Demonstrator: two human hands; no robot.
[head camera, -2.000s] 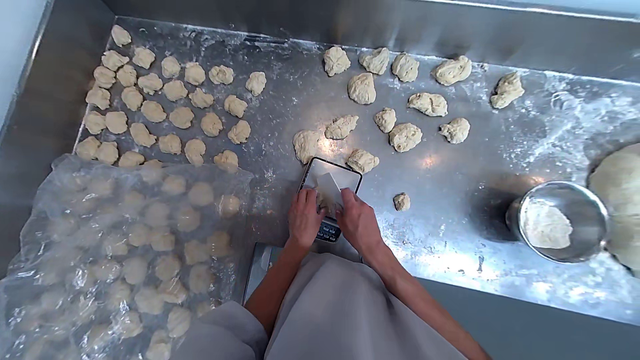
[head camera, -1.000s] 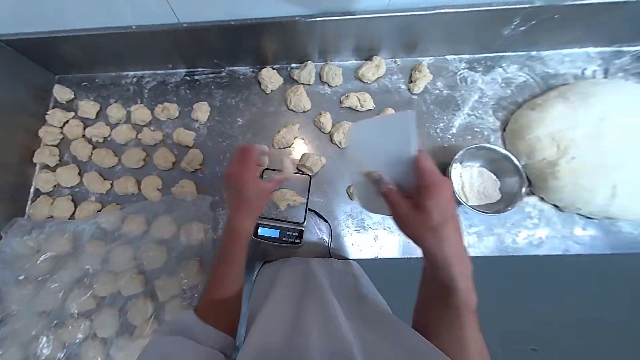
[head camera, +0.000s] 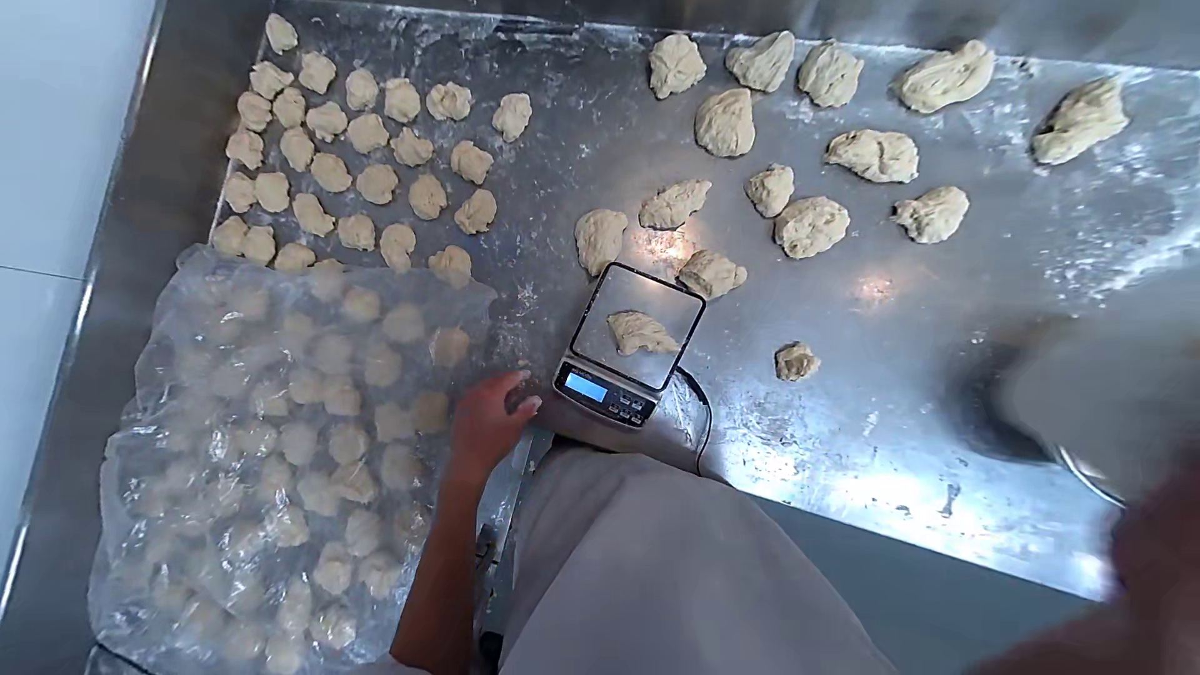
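My left hand (head camera: 492, 422) is left of the digital kitchen scale (head camera: 605, 392), thumb and forefinger apart, holding nothing. One dough piece (head camera: 641, 334) lies on the scale's plate. Blurred at the right edge, my right hand (head camera: 1158, 553) grips a pale, flat dough scraper (head camera: 1106, 394), which covers most of a metal bowl (head camera: 1087, 476). Larger dough lumps (head camera: 811, 227) are scattered beyond and right of the scale, and a small dough scrap (head camera: 797, 361) sits alone to its right.
Rows of small dough pieces (head camera: 377, 184) are at the far left. Nearer, a clear plastic sheet (head camera: 216, 450) covers more of them. A raised metal wall (head camera: 562, 11) runs behind the floured steel worktop (head camera: 900, 375). The scale's cable (head camera: 705, 422) curves toward the front edge.
My right hand has moved right with the scraper, from beside the scale to over the bowl. My left hand has left the scale and moved toward the plastic sheet. The view has shifted.
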